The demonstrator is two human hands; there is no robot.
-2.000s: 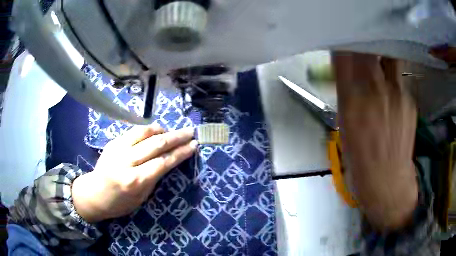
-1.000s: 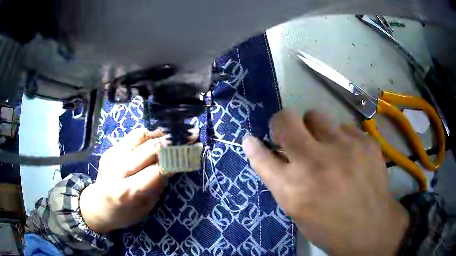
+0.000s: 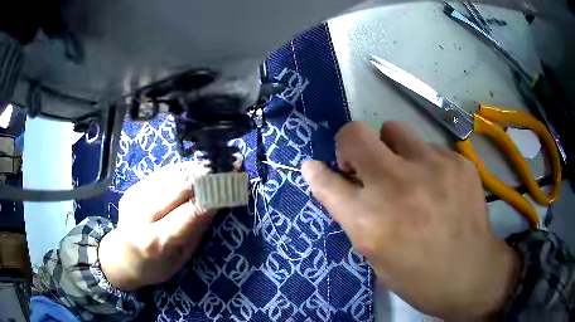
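Note:
The patterned denim panel [image 3: 252, 283] lies under the sewing machine head. My left hand [image 3: 161, 229] rests on it at the left, its fingertips partly hidden behind the white ribbed knob [image 3: 220, 190]; whether they grip anything cannot be told. My right hand [image 3: 410, 217] is over the panel's right edge, with thumb and forefinger closed on a pale thread [image 3: 284, 166] drawn taut from near the needle area. Other loose thread tails [image 3: 260, 210] lie on the cloth beside the knob.
The sewing machine head [image 3: 208, 38] fills the top. Orange-handled scissors [image 3: 466, 126] lie on the white table [image 3: 403, 38] at the right, blades toward the upper left. A thin metal tool [image 3: 498, 47] lies beyond them. A curved metal guard [image 3: 104, 182] stands at the left.
My right hand has come from the far right, beside the scissors, onto the cloth and taken hold of the thread. The view has shifted. My left hand stays on the panel.

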